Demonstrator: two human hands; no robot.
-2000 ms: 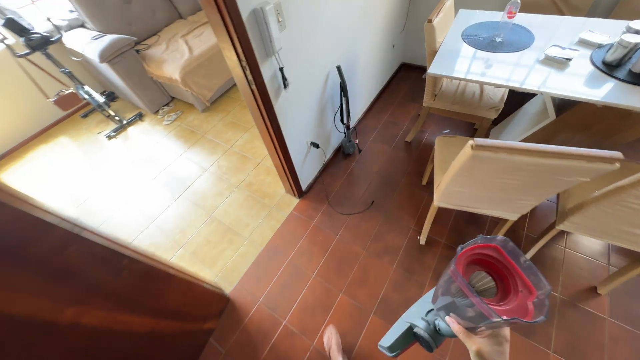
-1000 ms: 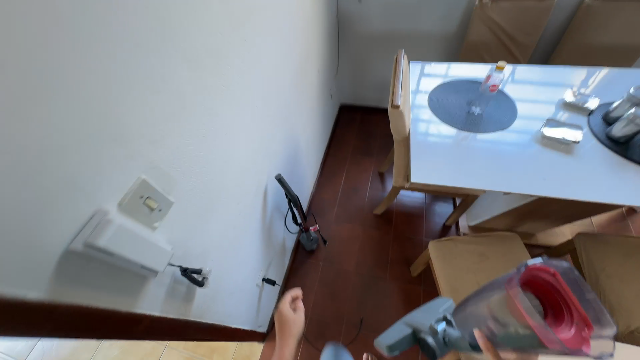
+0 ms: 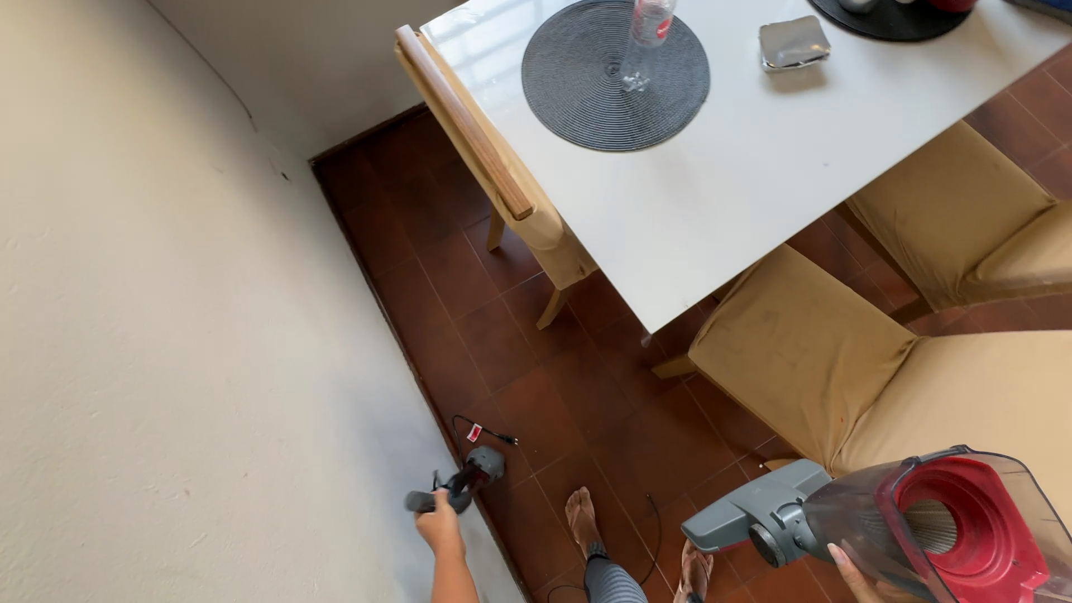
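My left hand (image 3: 440, 521) grips the dark handle of an upright vacuum cleaner body (image 3: 481, 471), whose grey end is down by the wall's foot. Its black power cord (image 3: 484, 430) with a plug and a red-and-white tag lies beside it on the tiles. At the lower right my right hand (image 3: 854, 573), partly hidden, holds a clear vacuum dust container (image 3: 863, 511) with a red inner ring and a pleated filter (image 3: 931, 526) inside. A grey floor nozzle (image 3: 745, 512) is attached at its left end.
A white table (image 3: 720, 167) bears a round placemat (image 3: 578, 92), a plastic bottle (image 3: 649, 38) and a foil packet (image 3: 794, 43). Fabric-covered chairs (image 3: 796, 360) stand around it. The wall (image 3: 209, 335) runs along the left. A thin black cable (image 3: 657, 536) lies near my feet.
My left hand has reached the vacuum body by the wall and closed on its handle; one second ago it was empty. The right hand still holds the container. The view has turned.
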